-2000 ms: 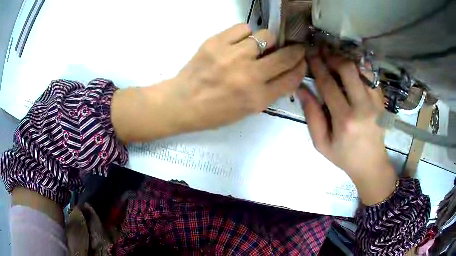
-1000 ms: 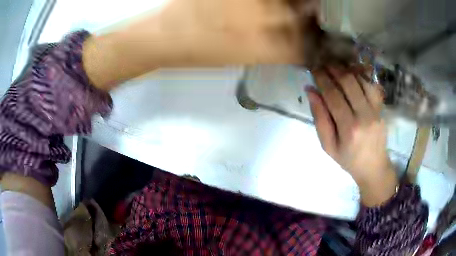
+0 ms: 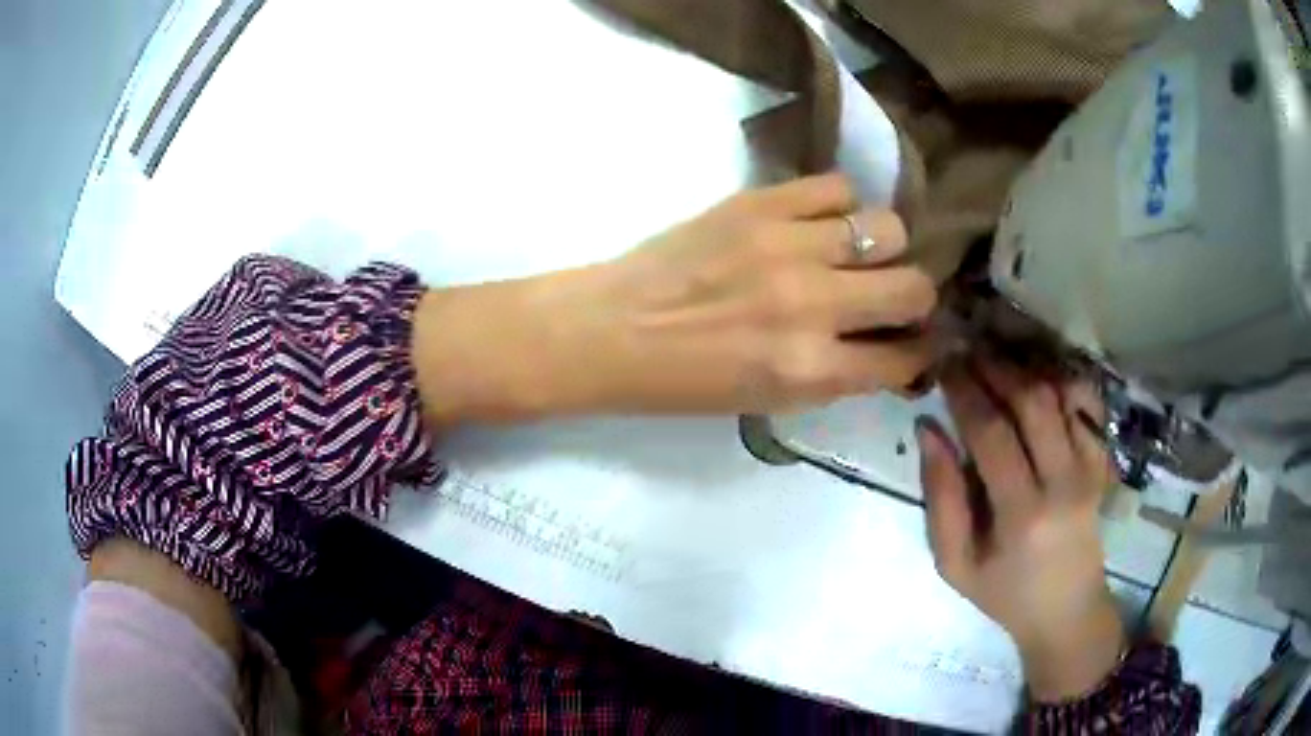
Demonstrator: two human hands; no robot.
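Brown ribbed fabric (image 3: 1006,51) lies behind and left of the sewing machine head (image 3: 1165,216). A brown strip with a white layer (image 3: 867,137) runs down from it to my left hand. My left hand (image 3: 748,302), with a ring, has its fingers bent and pinches the fabric edge left of the needle area. My right hand (image 3: 1028,489) lies below the machine head, its fingertips on dark brown cloth at the needle area. The needle and presser foot are hidden by the hands and the head.
The white table (image 3: 431,173) has ruler marks near its front edge. A tan strip (image 3: 1183,561) lies right of my right hand. Metal thread parts (image 3: 1150,439) hang close to my right fingers. Checked clothing (image 3: 503,669) is below the table edge.
The view has shifted, showing more of the machine head and the brown fabric behind. My left hand was blurred high up and now rests lower by the needle area. My right hand stays beside the needle area.
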